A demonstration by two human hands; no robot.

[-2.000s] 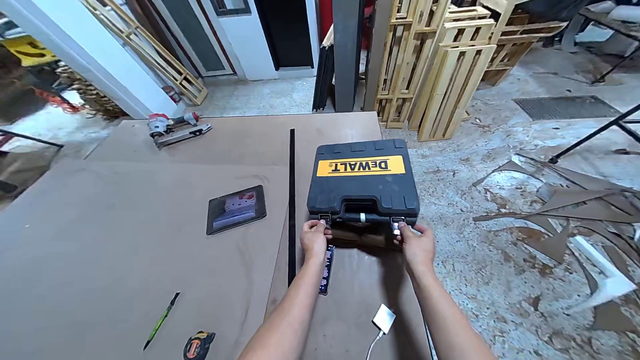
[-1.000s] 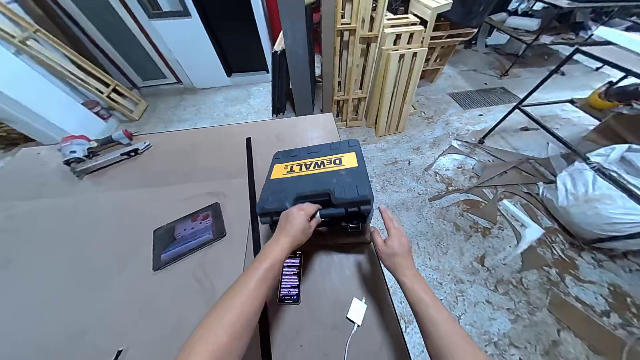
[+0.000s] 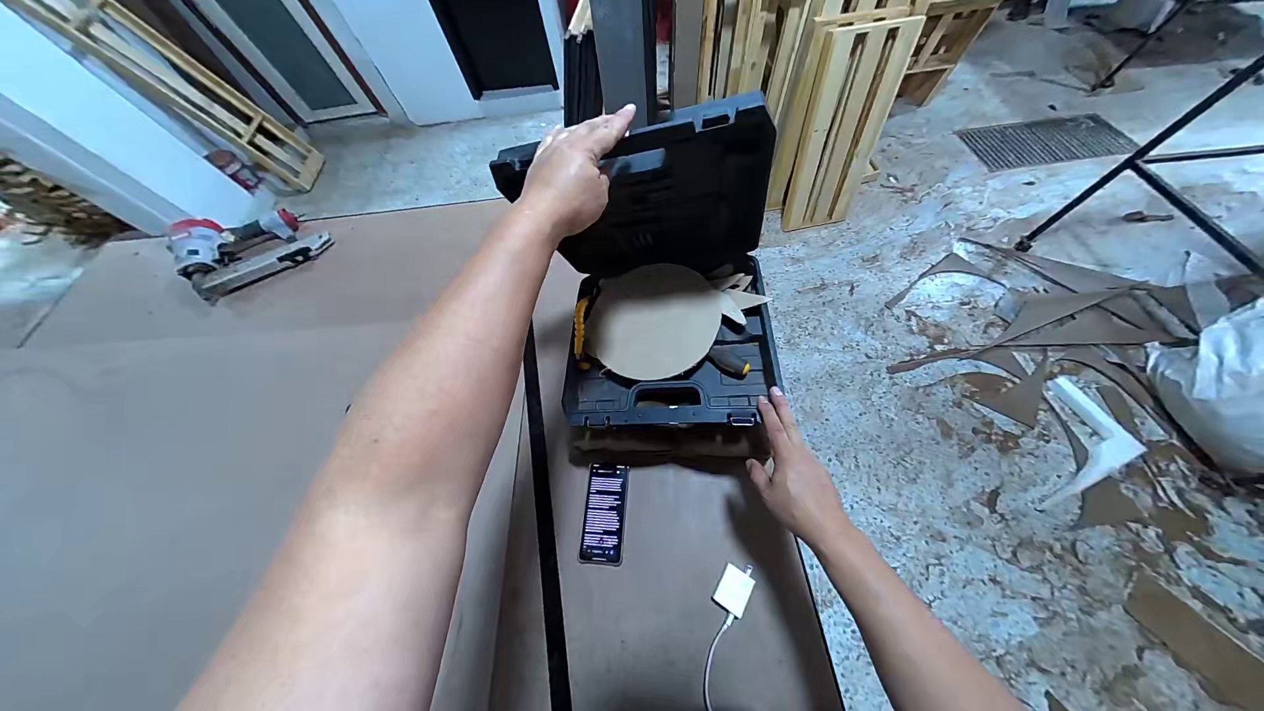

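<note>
A black DeWalt tool case [image 3: 602, 403] lies on the table with its lid [image 3: 691, 183] swung up. My left hand [image 3: 576, 170] is at the lid's upper edge; whether its fingers grip the edge is hard to tell. Beside the front right corner of the case, my right hand [image 3: 790, 474] holds nothing, its fingertips near or touching the corner. Inside the case are a round tan disc [image 3: 654, 322], pointed flat pieces [image 3: 733, 308], a dark tool handle with a yellow tip [image 3: 731, 361] and a yellow item [image 3: 581, 331] along the left wall.
Nearer me on the table [image 3: 671, 642] lie a lit phone [image 3: 603, 513] and a white charger with a cable [image 3: 733, 591]. A nail gun [image 3: 242, 252] rests at the far left. Wooden frames [image 3: 849, 118] stand behind. Sheet offcuts [image 3: 1066, 316] litter the floor at right.
The case was closed in both earlier frames and is now open. My left hand has moved from the case's front up to the raised lid. My right hand remains near the front right corner.
</note>
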